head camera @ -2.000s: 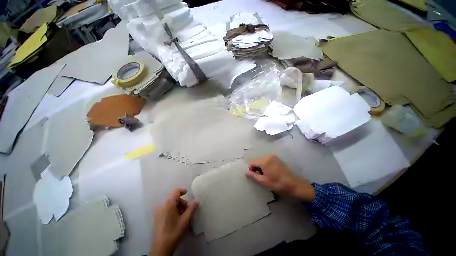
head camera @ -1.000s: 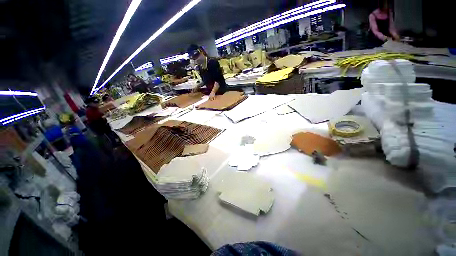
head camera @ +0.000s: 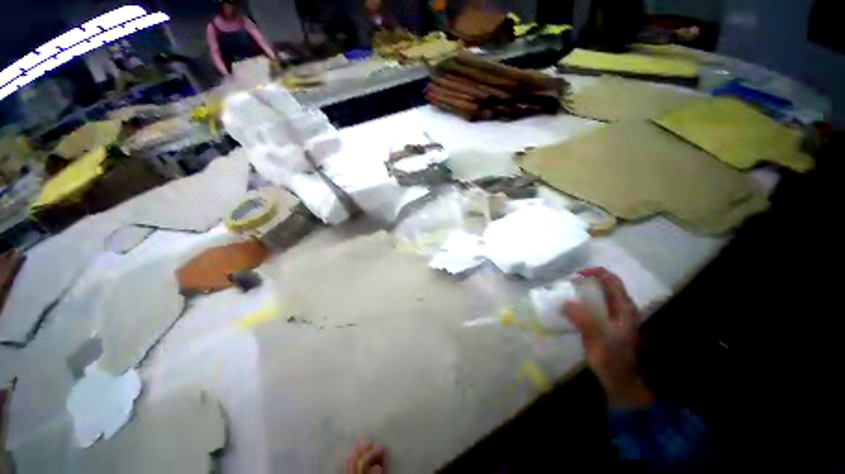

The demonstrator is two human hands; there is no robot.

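My right hand [head camera: 611,324] is closed around the clear glue bottle [head camera: 554,307] with its white label, over the right side of the table. The bottle lies sideways and its pale yellow nozzle points left. My left hand [head camera: 368,458] is mostly cut off by the bottom edge; only some fingertips show, and I cannot tell if it holds anything. The large grey-beige panel [head camera: 352,278] lies flat at the centre. The stack of white pieces [head camera: 537,241] lies behind the bottle. The stack of beige panels [head camera: 176,430] is at the lower left.
A white bundle [head camera: 287,153], a small tied bundle [head camera: 419,165], a masking tape roll [head camera: 248,212] and a plastic bag [head camera: 440,220] lie farther back. A brown-orange piece [head camera: 220,266] is at left. Olive-tan panels [head camera: 639,171] lie at far right. A person [head camera: 236,42] stands behind.
The view swung up and left, then back to the table. My right hand has gone from the beige panel to the glue bottle. That panel is no longer visible in front of me.
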